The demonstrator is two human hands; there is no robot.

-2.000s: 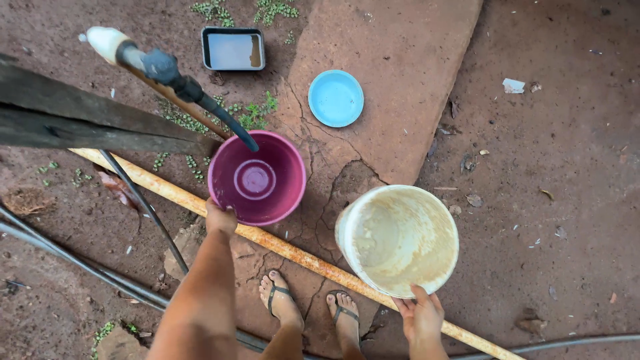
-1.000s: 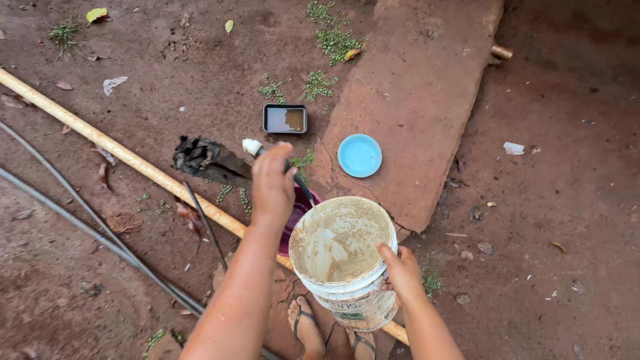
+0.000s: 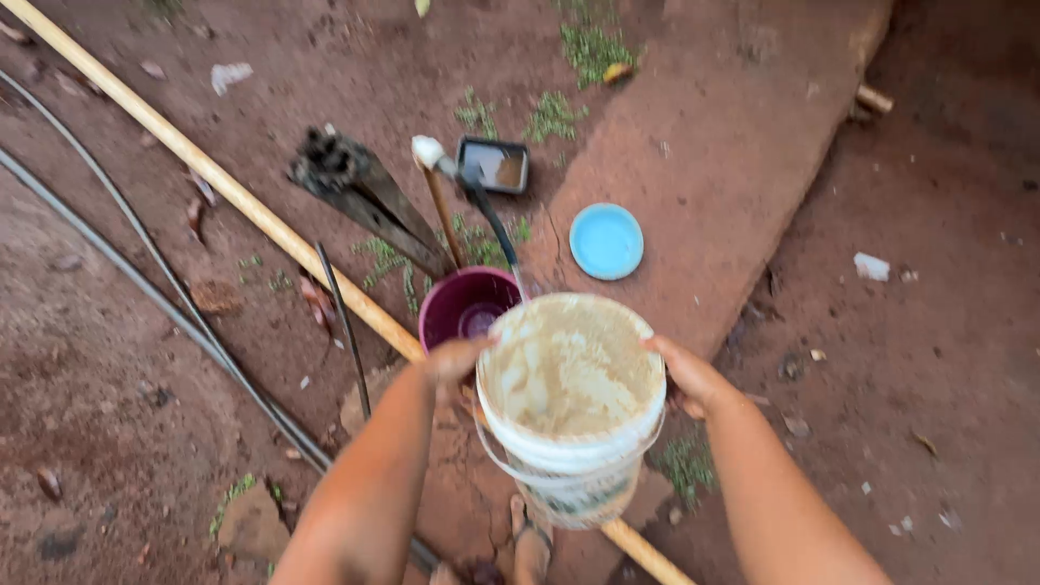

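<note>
A white plastic bucket [image 3: 573,455], dirty inside and with a wire handle hanging at its front, is held up between both hands. My left hand [image 3: 459,357] grips its rim on the left, somewhat blurred. On the right side of the rim is my right hand [image 3: 686,378], thumb over the edge. Behind the bucket, a purple basin [image 3: 443,305] stands on the ground, partly hidden. A tap with a white top [image 3: 428,152] and a dark hose [image 3: 497,223] reaches down to the bucket's far rim, where a thin stream of water shows.
A light blue dish [image 3: 607,241] lies on the concrete slab [image 3: 715,162]. Beside the tap are a black tray of liquid [image 3: 493,165] and a wooden post [image 3: 382,207]. A long yellowish pole [image 3: 219,179] crosses the ground; dark hoses [image 3: 187,301] run at left.
My left hand was at the purple basin, then up at the tap, and is now on the bucket's rim. The bucket has moved from the right to beside the basin, under the hose.
</note>
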